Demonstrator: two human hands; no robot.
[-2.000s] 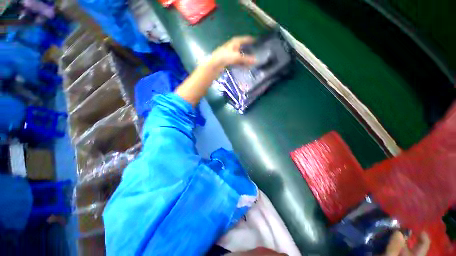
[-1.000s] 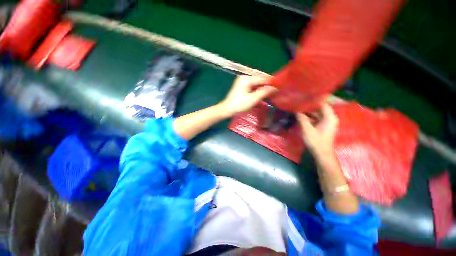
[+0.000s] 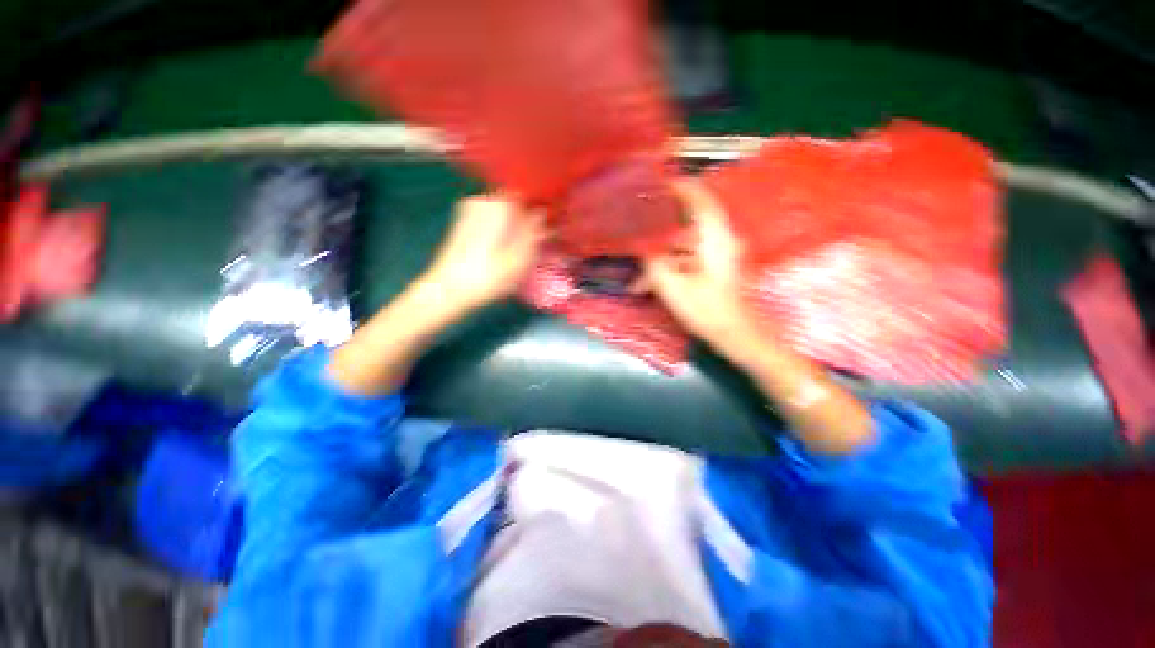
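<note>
A red bubble bag (image 3: 545, 101) is held up between my hands, blurred, its far end raised over the conveyor. A dark bagged unit (image 3: 608, 271) shows at the near end of the bag, partly inside it. My left hand (image 3: 488, 253) grips the left side of the bag. My right hand (image 3: 697, 272) is at the right side, fingers at the bag mouth and the unit. Another red bubble bag lies flat under them. A separate bagged unit (image 3: 298, 241) in glossy clear film lies on the bench to the left.
A pile of red bubble bags (image 3: 874, 253) lies right of my hands. More red bags are at the far left (image 3: 63, 253) and far right (image 3: 1112, 342). The green conveyor (image 3: 836, 82) runs beyond the pale edge strip (image 3: 291, 139) and carries a dark unit (image 3: 699, 63). A blue stool (image 3: 184, 500) is at lower left.
The view has turned right and levelled. Over the last second the dark unit has gone further into the red bag. Earlier my left hand was on the other unit at the left.
</note>
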